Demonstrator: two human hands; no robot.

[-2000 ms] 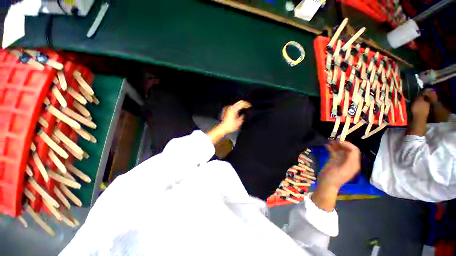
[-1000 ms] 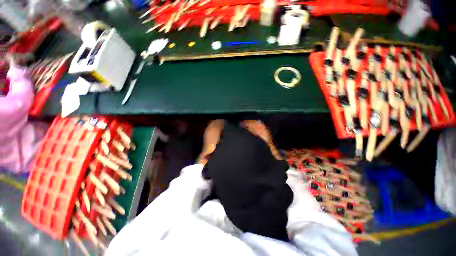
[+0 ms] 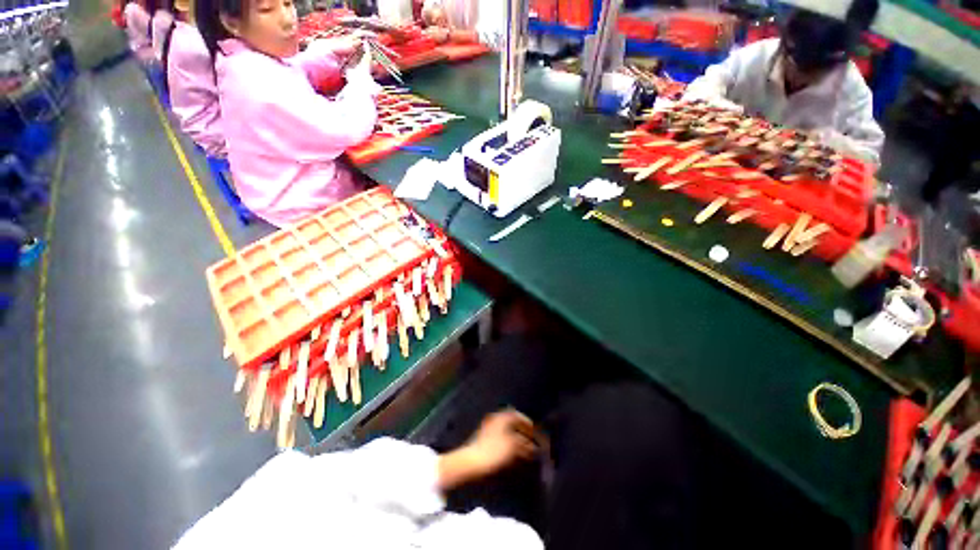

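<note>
My left hand point(image 3: 500, 443) is over my dark-clad lap at the lower middle, below the bench edge. Its fingers are curled. Something small and dark shows at the fingertips, but it is too blurred to tell what it is. My right hand is not in view. An orange-red compartment tray point(image 3: 322, 263) lies on top of a stack at my left. Its compartments look empty except near the right corner. Pale beige watch straps point(image 3: 371, 333) stick out of the trays below it.
White tape dispenser point(image 3: 514, 161) on the green bench point(image 3: 634, 338); yellow ring point(image 3: 834, 410) at the right; tray with strapped watches point(image 3: 946, 473) at the lower right edge; loaded red trays point(image 3: 731, 161) across the bench. A person in pink point(image 3: 285, 129) sits beyond my trays, another in white point(image 3: 774, 86) opposite.
The view has swung left and up, showing the aisle and several people. My right hand has gone out of view. My left hand now shows over my lap.
</note>
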